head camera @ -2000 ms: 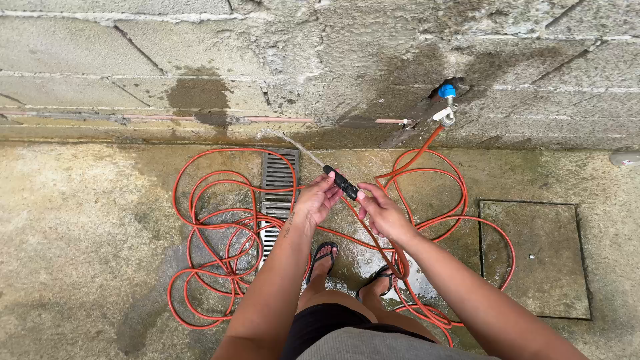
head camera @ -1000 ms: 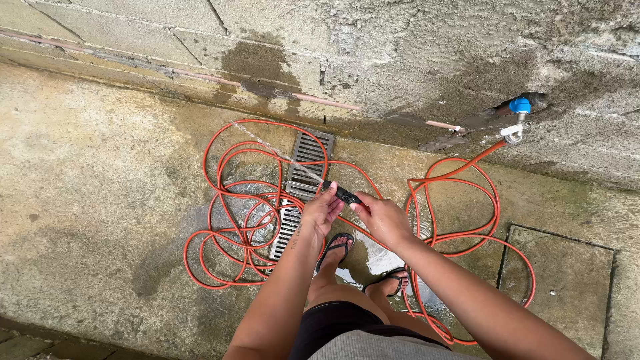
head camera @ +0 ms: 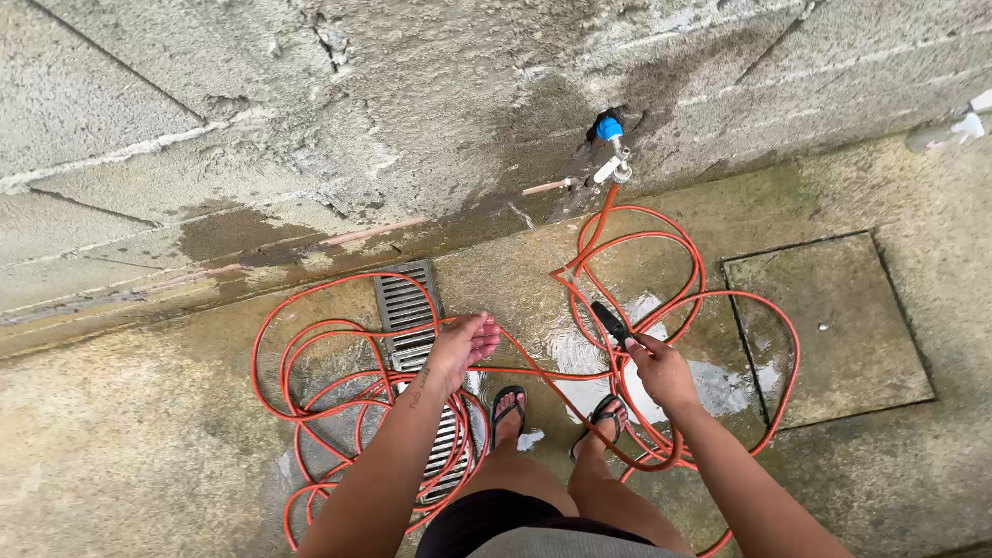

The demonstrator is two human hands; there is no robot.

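My right hand grips a black hose nozzle, which points up and to the left. A thin stream of water leaves its tip toward the foot of the wall. My left hand holds nothing, its fingers loosely curled above the orange hose. The hose lies in loose coils on both sides of my feet. Its upper end joins a metal tap with a white lever and a blue fitting in the wall.
A metal drain grate runs under the left coils. Puddles lie around my sandalled feet. A square concrete cover is set in the floor at the right. By the wall at far right lies a clear spray bottle. The block wall has wet patches.
My left hand has let go of the nozzle and moved apart from it. My right hand has turned the nozzle, and the water stream now points nearer the tap.
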